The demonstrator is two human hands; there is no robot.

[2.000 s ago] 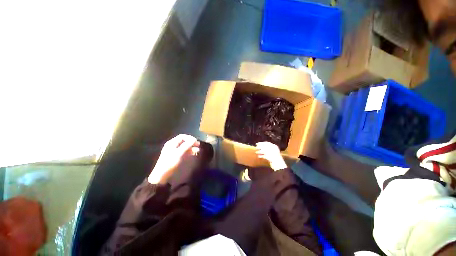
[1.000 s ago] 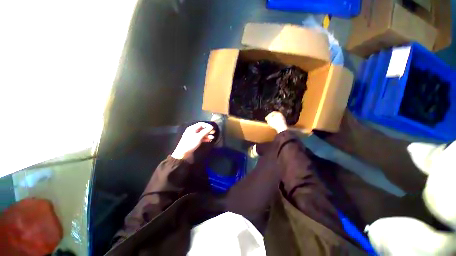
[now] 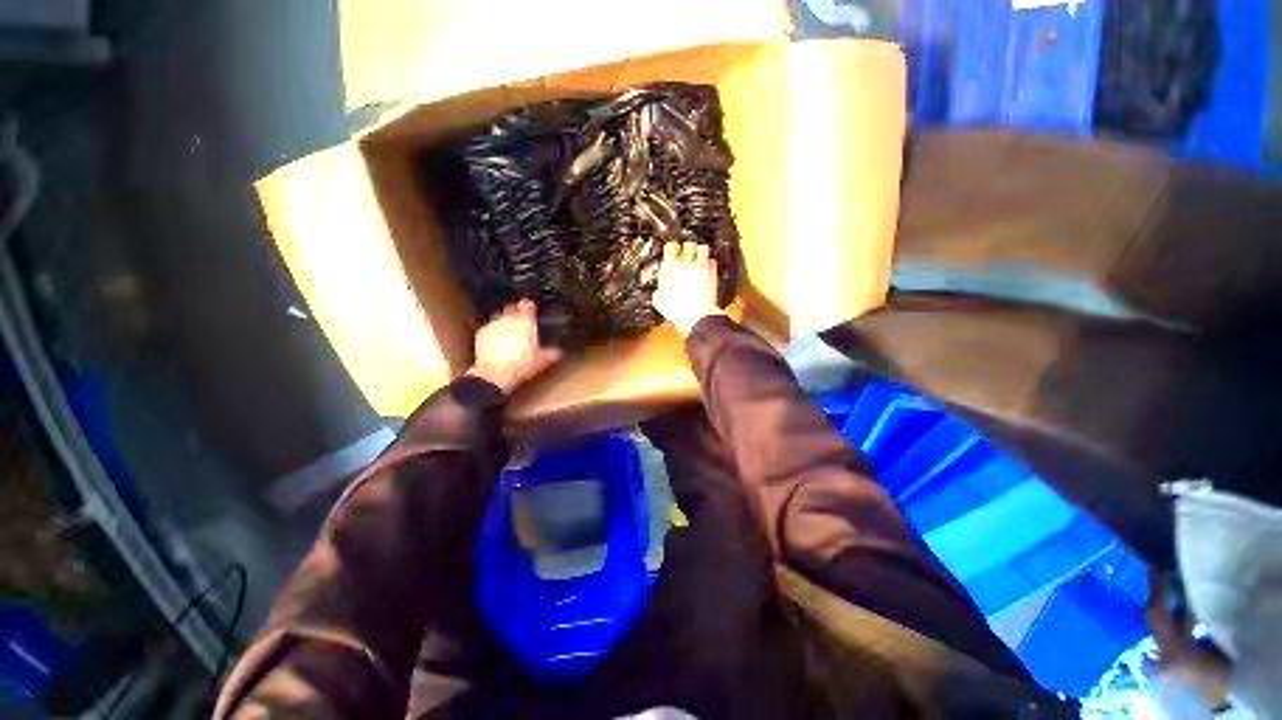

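Observation:
The open cardboard carton [image 3: 830,183] stands right in front of me with its flaps spread. Many glossy black parts [image 3: 619,169] lie packed in rows inside it. My left hand [image 3: 515,348] is at the near left inner edge of the carton, its fingertips beside the black parts. My right hand [image 3: 688,286] rests on the black parts near the carton's near side. The fingers of both hands are partly blurred, and I cannot tell whether either one grips a part.
A blue plastic stool [image 3: 570,619] stands below the carton. Blue trays [image 3: 984,492] are fanned at the lower right. A blue bin with black parts [image 3: 1153,63] is at the upper right. Part of another person in white [image 3: 1237,570] shows at the right edge.
The view has moved closer to the carton, which now looks larger. My left hand has moved from outside the carton to its inner near edge. My right hand reaches further in over the black parts.

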